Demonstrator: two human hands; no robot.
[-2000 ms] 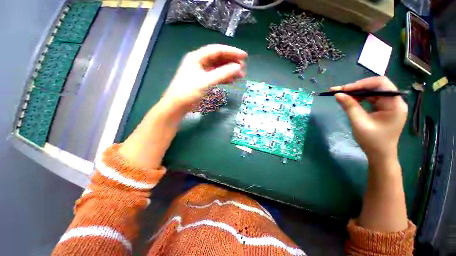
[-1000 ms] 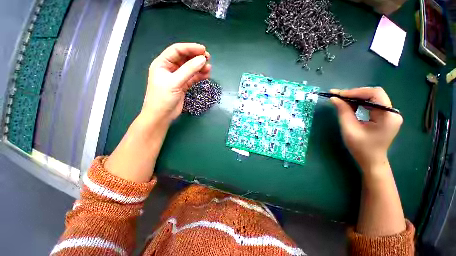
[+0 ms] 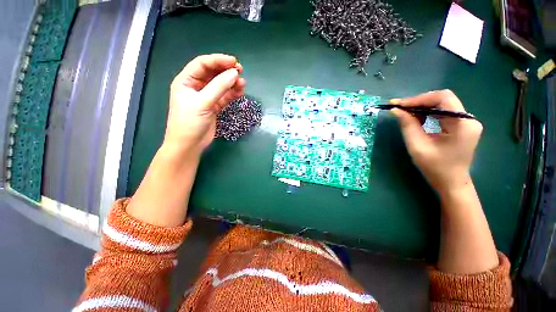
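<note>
The green circuit board panel (image 3: 323, 139) lies on the dark green mat, dotted with white and dark parts. My right hand (image 3: 442, 131) holds the thin black tweezers (image 3: 427, 111); their tip is at the panel's upper right corner. My left hand (image 3: 198, 100) is raised left of the panel, thumb and fingertips pinched together. A tiny bit may be between them, too small to make out. The small component pile (image 3: 239, 117) lies beside my left hand, partly hidden by it.
A larger pile of grey-brown components (image 3: 359, 27) is at the far side. A pink-white card (image 3: 462, 33), a phone-like object (image 3: 518, 27) and dark pliers or cutters (image 3: 520, 103) are at the right. A framed tray (image 3: 116, 116) with green panels stands left. Plastic bags (image 3: 235, 6) are at the far edge.
The view has tilted downward since the first frame, then shifted slightly. My left hand has moved left, away from the panel. The tweezers' tip remains at the panel's upper right corner.
</note>
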